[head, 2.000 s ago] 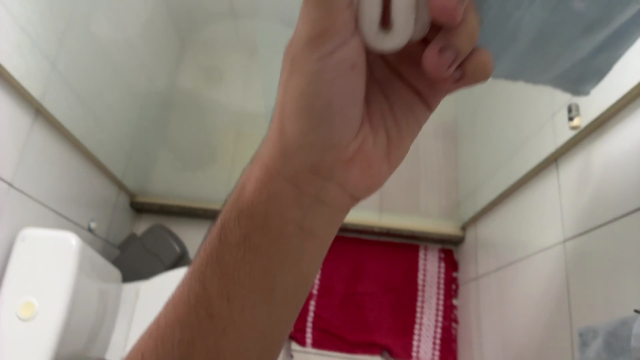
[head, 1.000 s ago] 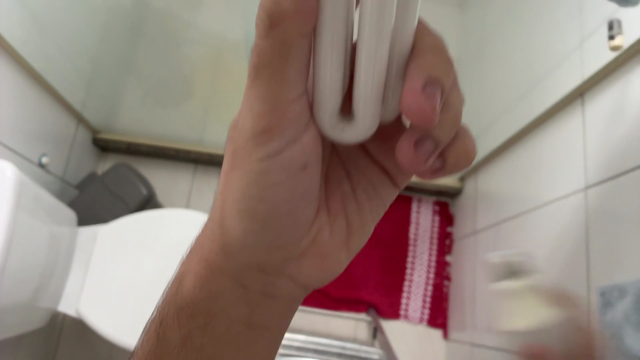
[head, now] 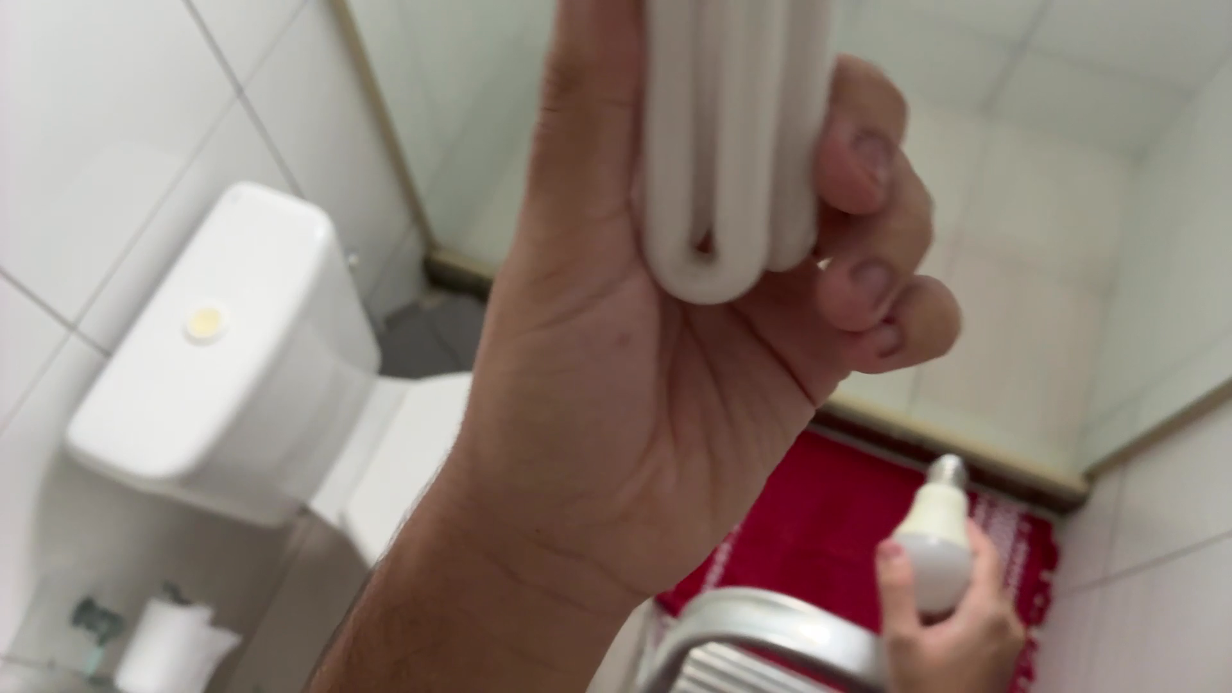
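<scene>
Close to the camera, my left hand (head: 654, 385) is raised, its fingers curled around the white glass tubes of a compact fluorescent lamp (head: 736, 192). The lamp's upper end is out of the frame. Lower down at the right, my right hand (head: 948, 626) grips an LED light bulb (head: 936, 553) by its white dome, with the metal screw base pointing up. Beside that hand is the curved aluminium rail of what looks like a stepladder (head: 770, 611).
A white toilet with its cistern (head: 231, 356) stands at the left, a grey bin (head: 433, 332) behind it. A toilet paper roll (head: 168, 645) hangs at lower left. A red mat (head: 828, 520) lies before the glass shower enclosure's sill (head: 953, 452).
My right hand, blurred at the lower right a second ago, now shows plainly with the LED bulb. More of the lamp's tubes show than two seconds ago. The view has turned.
</scene>
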